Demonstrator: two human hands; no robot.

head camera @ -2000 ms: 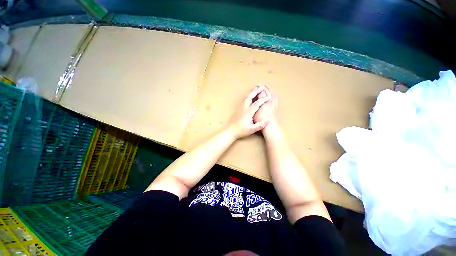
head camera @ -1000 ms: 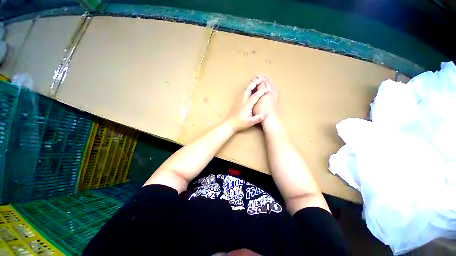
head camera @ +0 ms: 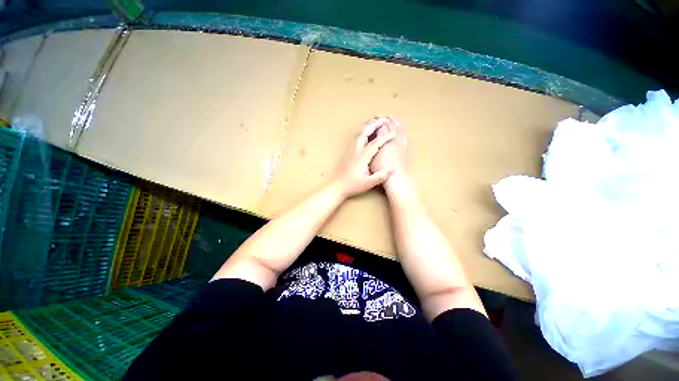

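My left hand (head camera: 362,165) and my right hand (head camera: 390,154) rest together on the cardboard bench cover (head camera: 447,141), near the middle of the view. The fingers of both hands are folded against each other, with a small gap between the palms. No object shows in either hand. A large crumpled heap of white plastic bags (head camera: 603,231) lies at the right end of the bench, apart from my hands.
Clear tape (head camera: 91,97) crosses the cardboard on the left. A green edge rail (head camera: 447,56) and dark green conveyor belt (head camera: 476,24) run beyond the bench. Green crates (head camera: 82,216) and yellow crates (head camera: 156,238) stand below at left. A bit of red shows under the bench edge.
The hands stay folded in the same place on the cardboard. The view has shifted slightly; nothing has been taken hold of or let go.
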